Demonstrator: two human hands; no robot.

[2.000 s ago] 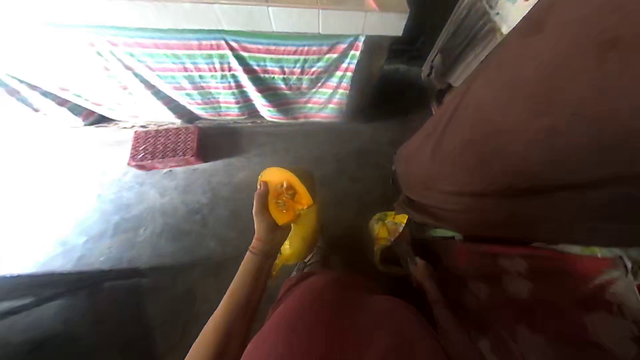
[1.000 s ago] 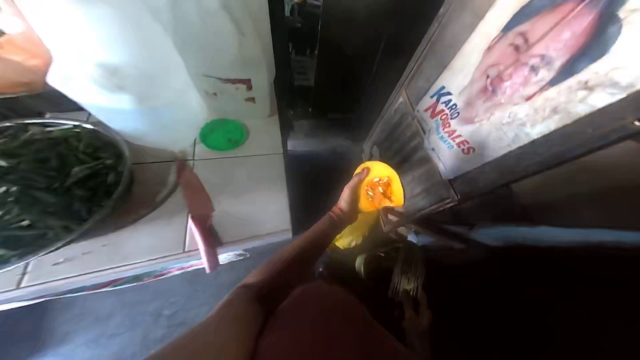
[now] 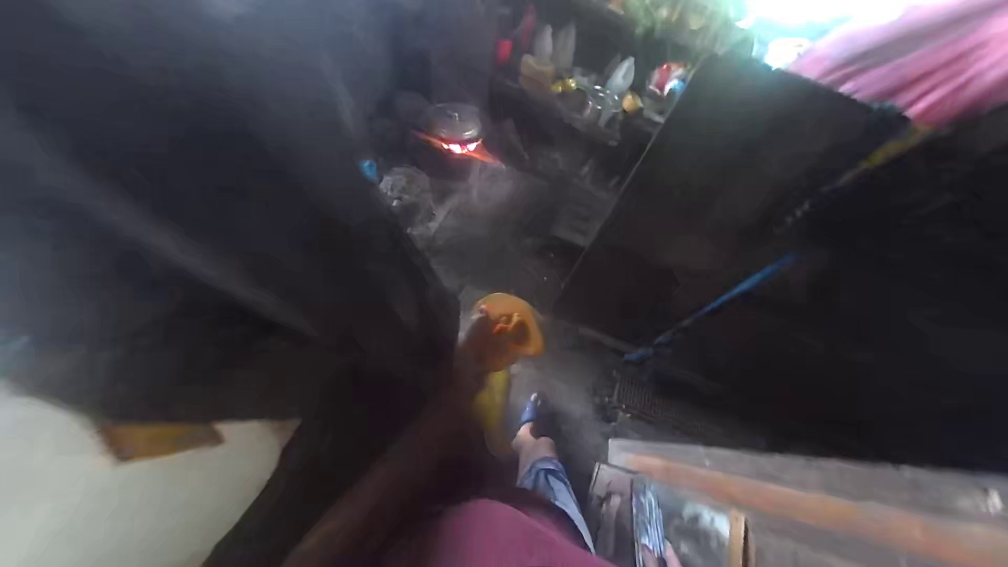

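Note:
In the dim middle of the view, my left hand (image 3: 482, 350) holds a cut orange squash half (image 3: 529, 321), its seeded hollow facing up. A yellow thing (image 3: 494, 403), blurred, hangs just below that hand; whether it is a bag or more squash is unclear. At the bottom edge, right of my maroon shirt, what looks like part of my right hand (image 3: 668, 556) shows beside a shiny, streaked object (image 3: 649, 516). Most of that hand is out of frame, so its grip cannot be made out.
A lidded pot (image 3: 454, 122) sits over glowing embers (image 3: 461, 147) ahead, amid smoke. Bottles and containers (image 3: 583, 83) line a shelf behind. Dark walls or panels flank the narrow passage. A blue cord or stick (image 3: 713, 307) slants at right, above a wooden ledge (image 3: 803, 504).
The view has swung from the tiled counter and poster to a dark, smoky passage with a fire. My left hand still holds the squash half.

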